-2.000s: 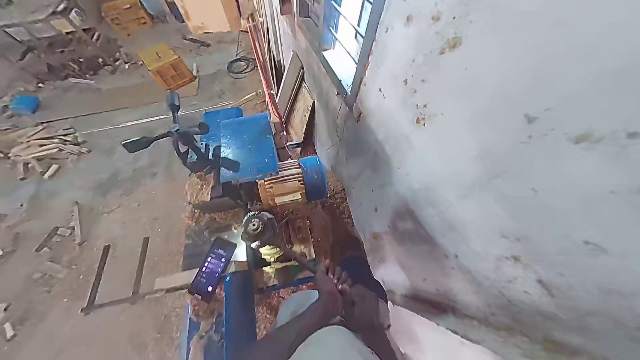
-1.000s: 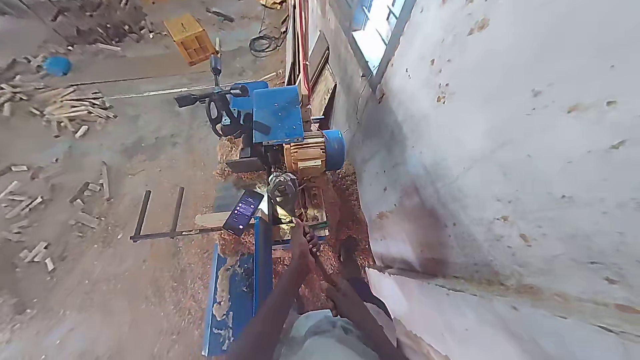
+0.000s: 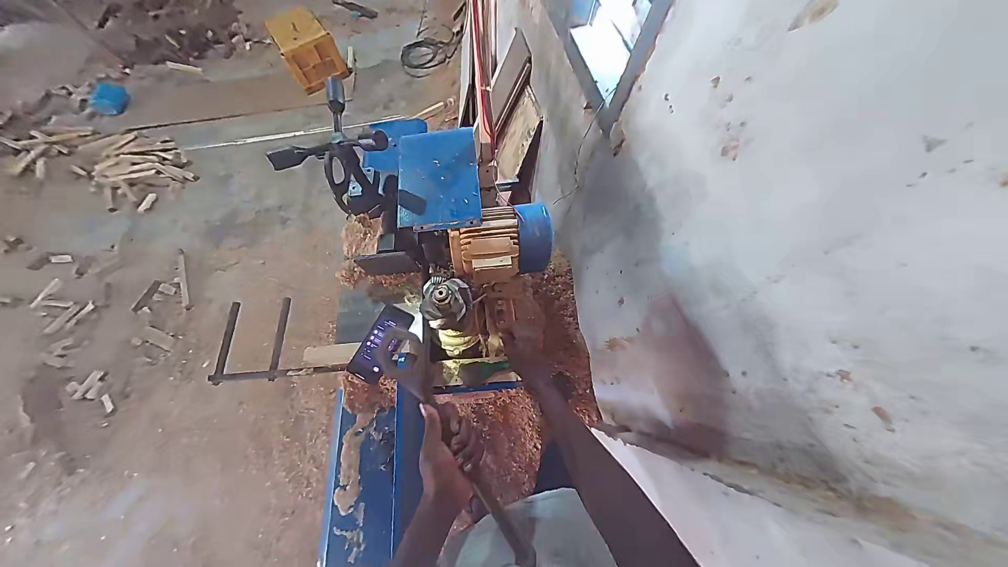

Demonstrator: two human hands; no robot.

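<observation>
My left hand (image 3: 447, 453) is closed around the handle of a large metal open-end spanner (image 3: 409, 366). The spanner's jaw points up and away, over the blue machine bed, and its handle runs back toward my lap. Beyond my left hand, a round metal cutter head or spindle with a central nut (image 3: 443, 296) stands upright on the machine. My right hand (image 3: 524, 342) reaches forward to the machine, beside a metal part with holes (image 3: 502, 309) below the electric motor (image 3: 488, 246). Shadow and blur hide its fingers and whether they hold anything.
A smartphone (image 3: 379, 343) lies left of the spindle. Behind are a blue metal cover (image 3: 439, 177) and a black handwheel (image 3: 344, 177). A forked metal bar (image 3: 276, 339) juts left. Wood shavings surround the machine; a wall (image 3: 772, 260) rises at right. Wood offcuts (image 3: 138, 161) and a yellow crate (image 3: 305, 49) lie farther off.
Both hands were together near the spanner's handle. My right hand has moved forward to the machine beside the spindle. The spanner's jaw now shows left of the spindle, with my left hand on its handle.
</observation>
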